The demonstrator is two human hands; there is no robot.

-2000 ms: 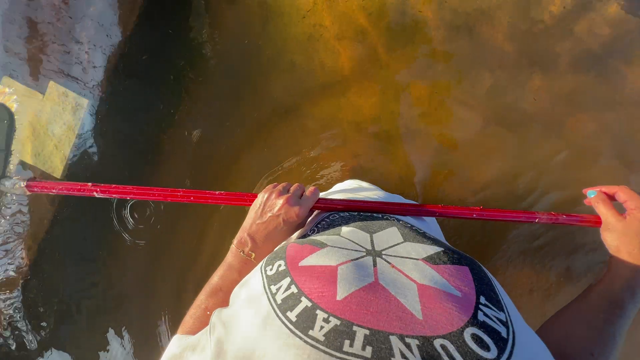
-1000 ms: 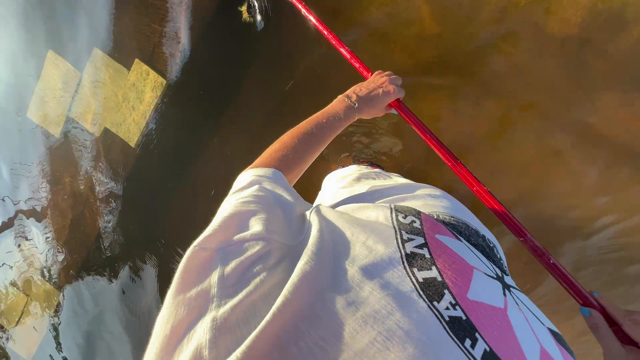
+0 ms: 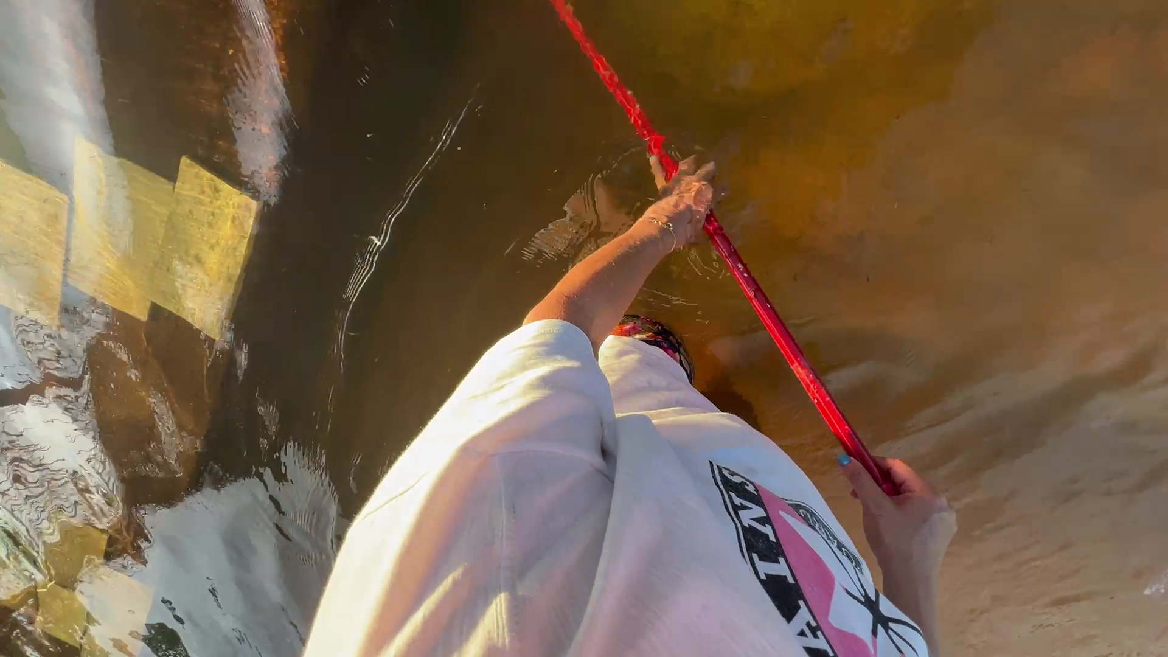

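A long red pole [image 3: 776, 324] runs slantwise from the top middle of the head view down to the right. My left hand [image 3: 683, 199] grips it partway along, at or just under the water's surface, with a thin bracelet at the wrist. Around the pole's lower right end is my right hand [image 3: 899, 511], its thumb with a blue nail laid along the pole. Past my left hand the pole goes on under rippled water, and its far end lies beyond the top edge. My white printed shirt [image 3: 511, 493] fills the lower middle.
Brown, shallow-looking water [image 3: 1031, 228] surrounds me, with a rippled sandy bottom showing at the right. Pale yellow squares [image 3: 205, 246] and bright reflections show at the left. A dark, red-patterned thing [image 3: 659, 342] pokes out just past the shirt.
The pole has swung from nearly level across the view to a steep slant. My left hand has reached forward with it, down to the water. My right hand still holds the near end.
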